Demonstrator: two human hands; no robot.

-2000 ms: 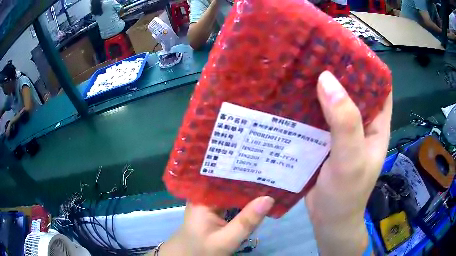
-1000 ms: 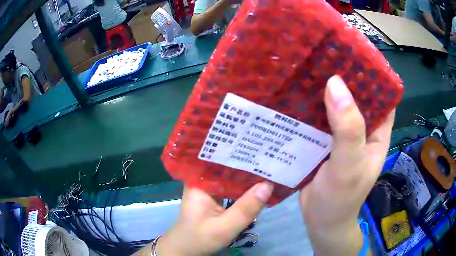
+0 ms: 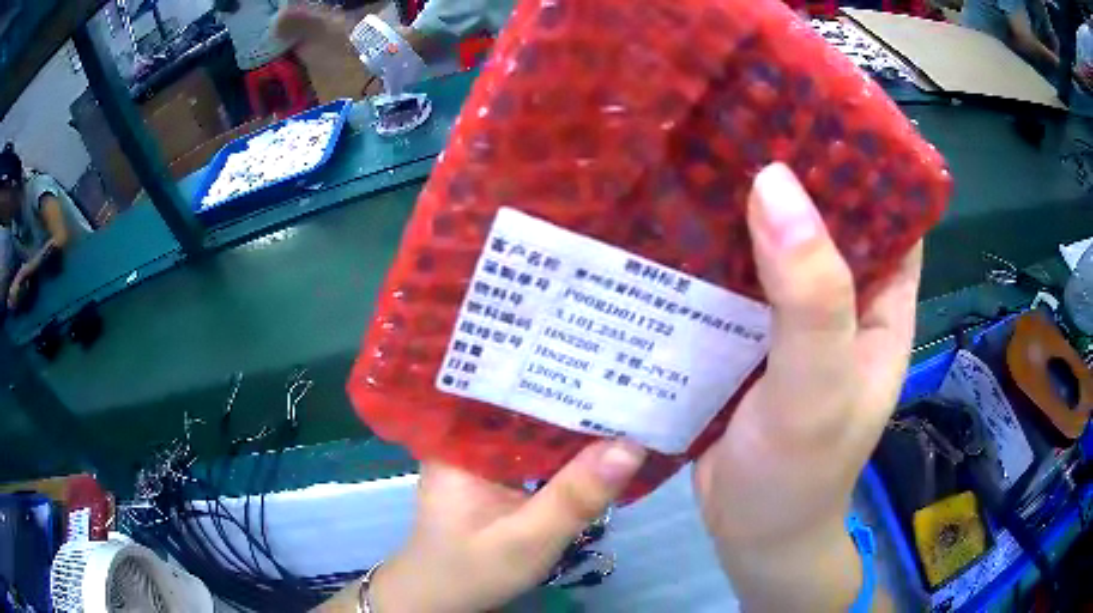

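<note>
A red bubble wrap bag (image 3: 599,132) fills the upper middle of the view, tilted, with dark shapes showing through. A white printed material label (image 3: 605,335) is stuck on its lower part and faces me. My left hand (image 3: 497,527) holds the bag's lower edge, thumb on the front near the label's bottom. My right hand (image 3: 809,383) holds the lower right side, thumb on the front above the label's right end. The fingers behind the bag are hidden. My right wrist wears a bright blue band, my left a silvery bracelet.
Black cables with stripped leads (image 3: 228,539) lie at lower left beside a small white fan (image 3: 120,581). A blue plastic tray (image 3: 885,545) at right holds a yellow soldering sponge (image 3: 950,533) and an orange-brown ring (image 3: 1051,371). A green belt (image 3: 276,311) crosses behind; people sit beyond.
The bag and both hands have shifted slightly left, with the bag still held in both. A person at the far bench has moved an arm.
</note>
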